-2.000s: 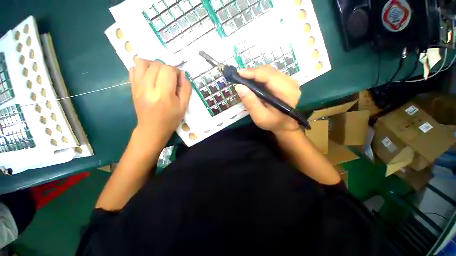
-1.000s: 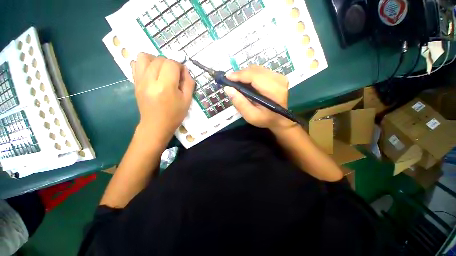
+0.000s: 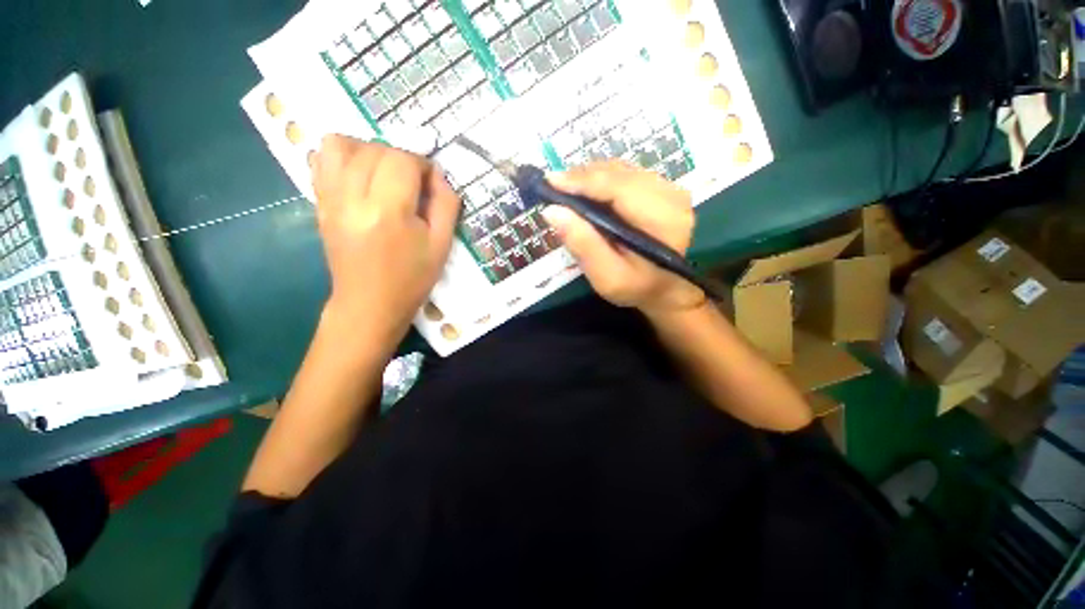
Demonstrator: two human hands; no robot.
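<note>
A white carrier tray (image 3: 721, 101) with holes along its edges holds green PCB panels (image 3: 514, 246) with rows of small dark and silvery units. My right hand (image 3: 627, 226) holds the black soldering iron (image 3: 613, 228) like a pen, its thin tip (image 3: 481, 151) pointing left over the panel. My left hand (image 3: 383, 220) is closed on the thin solder wire (image 3: 226, 220), which crosses the bench from the left; a short end shows near the iron tip. Whether tip and wire touch is too small to tell. My left hand hides part of the tray's left side.
A second tray pile (image 3: 110, 280) with panels lies at the far left. A black box (image 3: 880, 54) with a round red-and-white sticker stands at the upper right, with cables. Open cardboard boxes (image 3: 836, 297) are on the floor at right. Another person's sleeve (image 3: 36, 550) shows at lower left.
The iron tip was farther from the left fingers two seconds ago, came close to them, and now sits slightly right of that. The view has shifted a little.
</note>
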